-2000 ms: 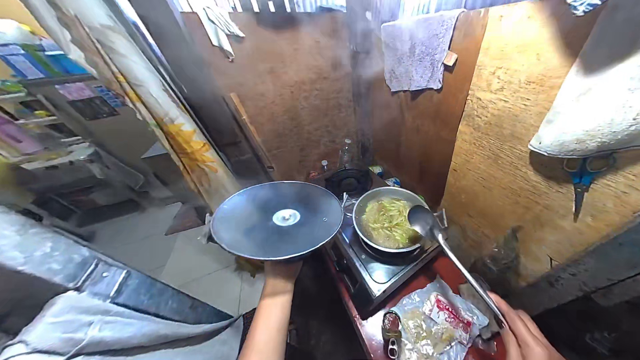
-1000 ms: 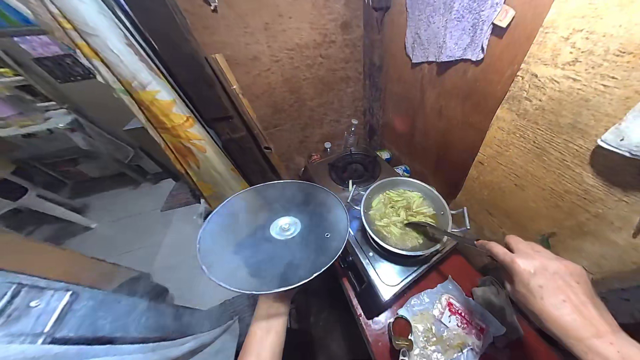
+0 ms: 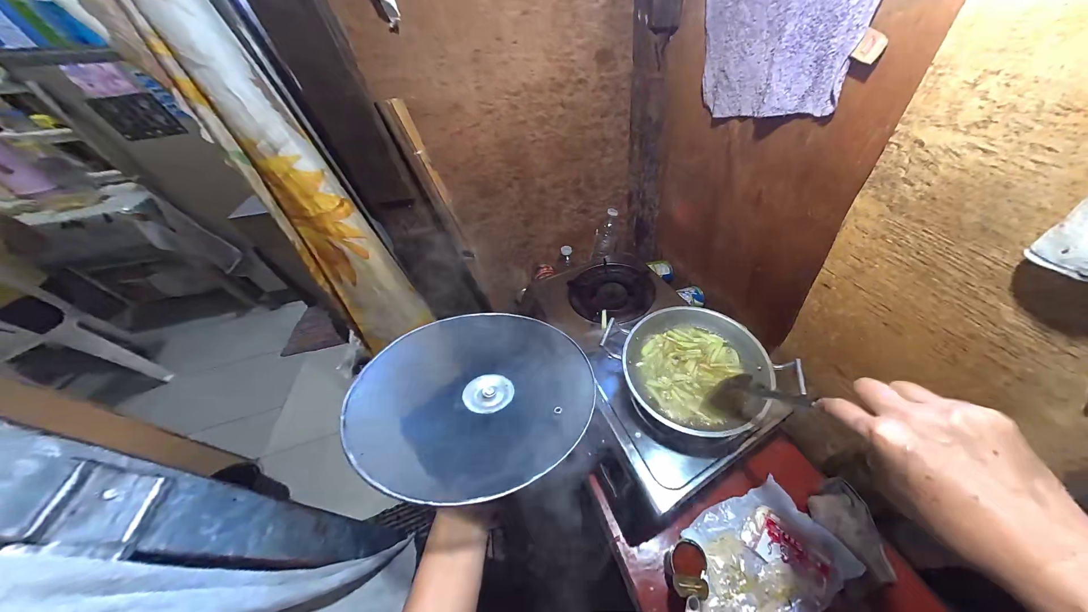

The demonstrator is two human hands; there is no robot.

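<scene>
A round glass pot lid (image 3: pixel 459 450) with a metal rim, its underside facing me, is in my left hand (image 3: pixel 463 518); the fingers are hidden behind it. To its right a metal pot (image 3: pixel 633 374) with two handles stands on a gas stove (image 3: pixel 659 472), holding pale green vegetable strips (image 3: pixel 684 365) in liquid. My right hand (image 3: pixel 926 450) grips the handle of a ladle (image 3: pixel 739 395), whose dark head rests among the strips at the pot's right side.
Behind the pot is a second burner (image 3: pixel 610 291), with a clear bottle (image 3: pixel 606 234) near the wall. A plastic bag (image 3: pixel 765 544) and an opened can (image 3: pixel 687 565) lie on the red table (image 3: pixel 820 476). A flowered curtain (image 3: pixel 314 212) hangs left.
The ladle was raised over the pot's right edge two seconds ago; its head is now down in the food. My right hand has moved up beside the pot. The view has shifted closer.
</scene>
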